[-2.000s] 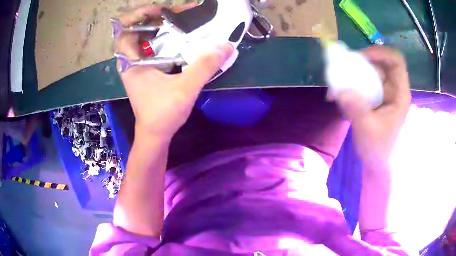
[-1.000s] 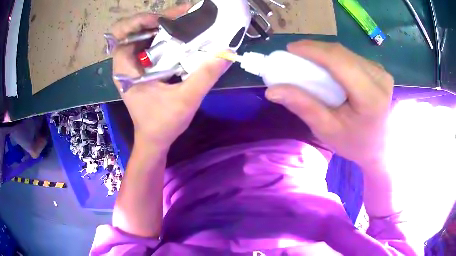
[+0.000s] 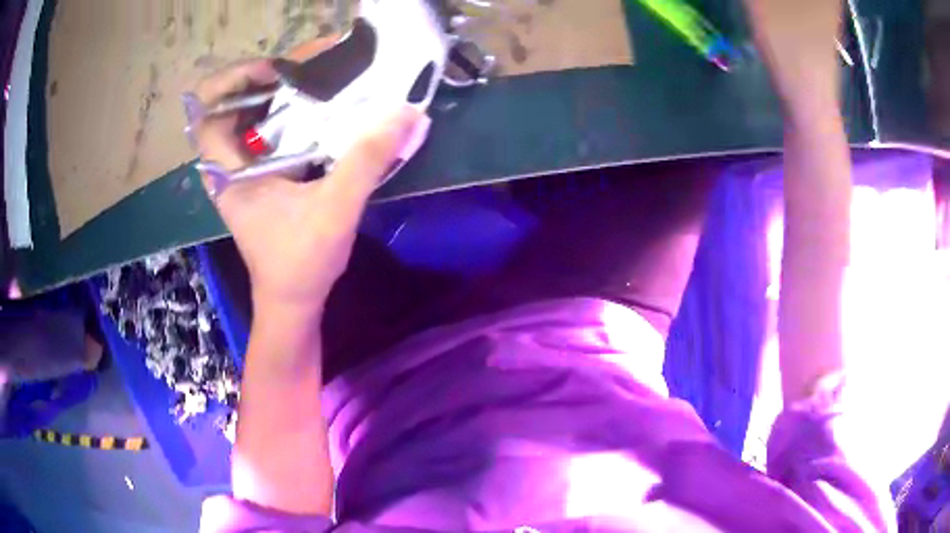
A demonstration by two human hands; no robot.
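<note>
My left hand (image 3: 297,208) holds the white model motorcycle body (image 3: 380,89) over the bench's front edge. Its dark seat area, the red tail light (image 3: 254,141) and two silver exhaust pipes (image 3: 269,168) show at its rear end, towards the left. My fingers wrap behind and under the body, with the thumb along its near side. My right arm reaches to the top right edge; my right hand (image 3: 797,31) is cut off there, its fingers out of the picture. No glue bottle shows.
Brown stained cardboard (image 3: 563,36) lies on the dark green bench (image 3: 583,115). A bright green stick with a blue end (image 3: 682,26) lies at the top right. A blue bin (image 3: 177,437) of small metal parts stands below left. Part of a person (image 3: 47,338) shows at the far left.
My right hand has moved from beside the body with the white glue bottle up to the top right edge. The bottle has left view. The body sits further left in the picture, still in my left hand.
</note>
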